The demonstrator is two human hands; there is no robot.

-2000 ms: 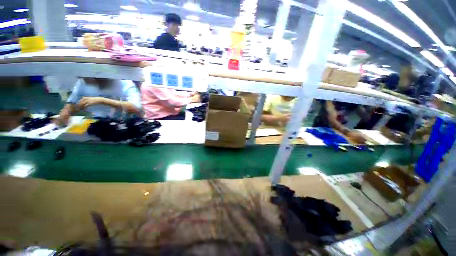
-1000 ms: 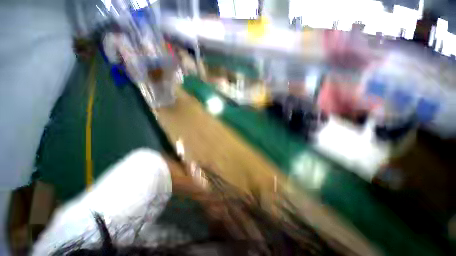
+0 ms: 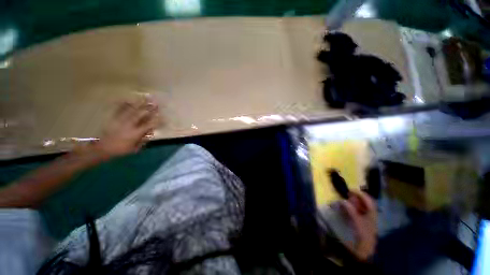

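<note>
My left hand (image 3: 129,126) rests over the front edge of the brown cardboard at the left, fingers spread and blurred, with nothing seen in it. My right hand (image 3: 361,217) is at the lower right over the yellow sheet. Its fingertips are on a dark plastic part (image 3: 338,183). A second dark part (image 3: 372,181) lies just to the right of it, partly by the sheet's edge. A black pile of parts (image 3: 362,80) lies on the cardboard above. The yellow sheet (image 3: 340,152) is flat under the parts.
The cardboard sheet (image 3: 231,70) spans the bench top, with the green conveyor belt (image 3: 252,7) behind it. A taped carton (image 3: 440,182) stands right of the yellow sheet. A bright screen (image 3: 482,250) is at the lower right edge. A brown box (image 3: 461,62) is at the upper right.
The view has swung from the workers opposite and the aisle at left down to the bench. Both my hands, the yellow sheet and the carton are now in view.
</note>
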